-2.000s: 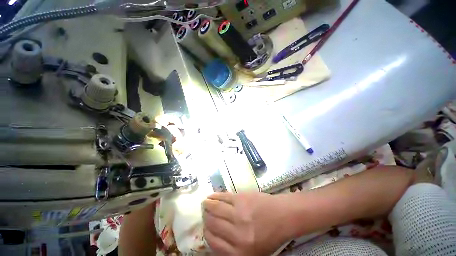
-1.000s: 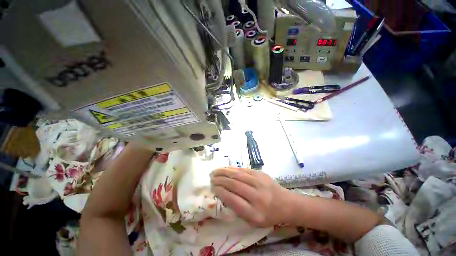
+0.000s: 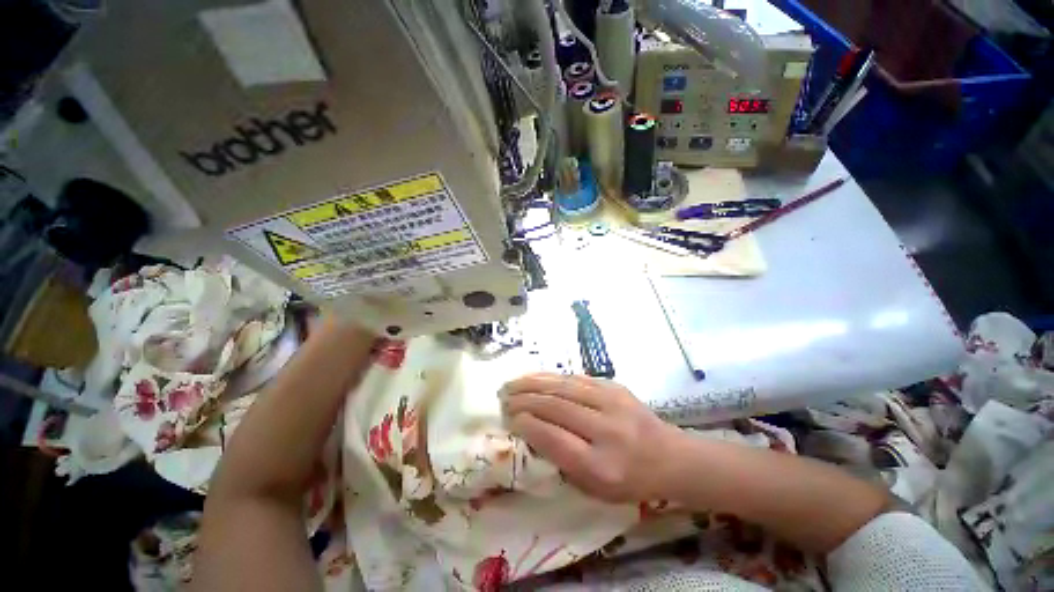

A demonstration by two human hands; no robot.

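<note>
The cream floral fabric garment piece lies under the needle area of the beige sewing machine head and drapes down towards my lap. My right hand is on the cloth just in front of the needle area, its fingers together and bent over the fabric; the thumb is hidden. My left forearm reaches up from the lower left over the cloth, and my left hand is hidden behind the machine head. The presser foot area is in bright glare, so its detail is unclear.
On the white table lie a dark screwdriver, a slim pen, snips and a red-brown stick. Thread cones and a control box stand behind. Floral heaps lie left and right.
The camera view has swung from a close side view to a wider one showing the machine head's front. My right hand stays on the cloth by the needle area, with little movement relative to the machine.
</note>
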